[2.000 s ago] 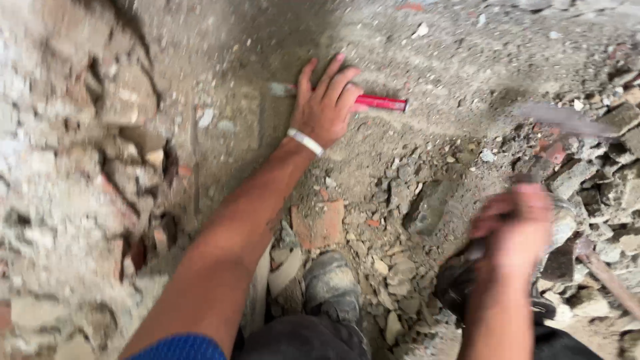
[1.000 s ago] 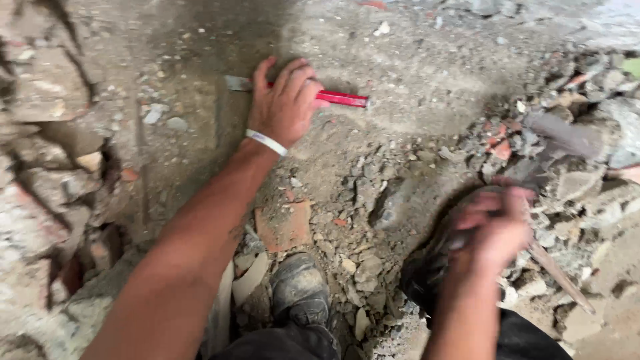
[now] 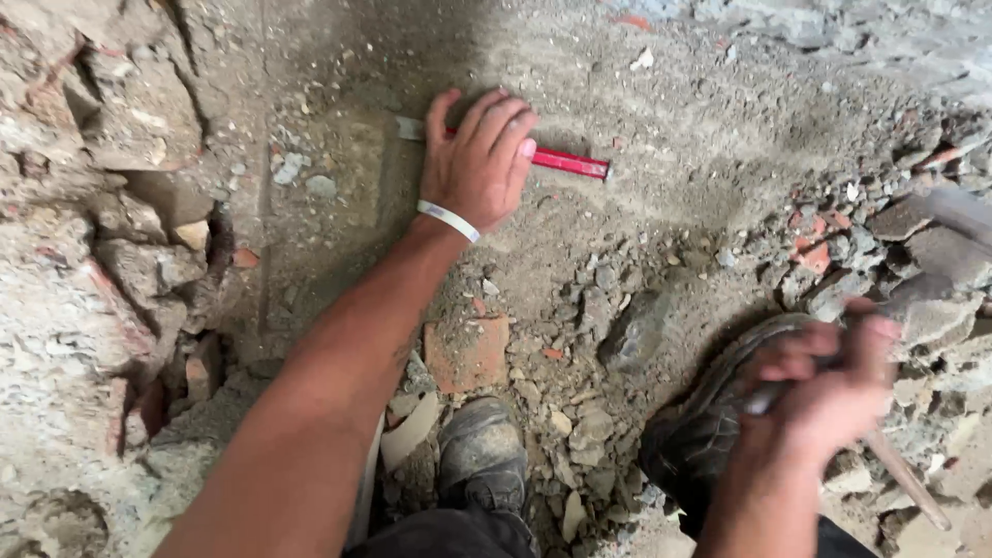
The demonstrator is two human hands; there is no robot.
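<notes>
My left hand (image 3: pixel 477 163) is closed around a red flat chisel (image 3: pixel 572 163), which lies low over the dusty ground. Its grey flat end (image 3: pixel 410 129) sticks out left of the fingers, and its other end points right. A white band circles that wrist. At the lower right, above a dark boot, my right hand (image 3: pixel 829 372) is motion-blurred and grips the handle of what looks like a hammer. The tool's blurred grey head (image 3: pixel 961 213) is over the rubble at the right edge. Blur hides the exact grip.
Broken masonry (image 3: pixel 147 263) rises on the left; stone rubble (image 3: pixel 922 310) is heaped on the right. A square terracotta piece (image 3: pixel 469 353) lies before one dusty boot (image 3: pixel 482 446). The other boot (image 3: pixel 721 380) is under my right hand. A wooden handle (image 3: pixel 907 480) lies lower right.
My right hand and the blurred tool have shifted rightward relative to the rubble. My left hand stays on the red chisel. The view has shifted somewhat.
</notes>
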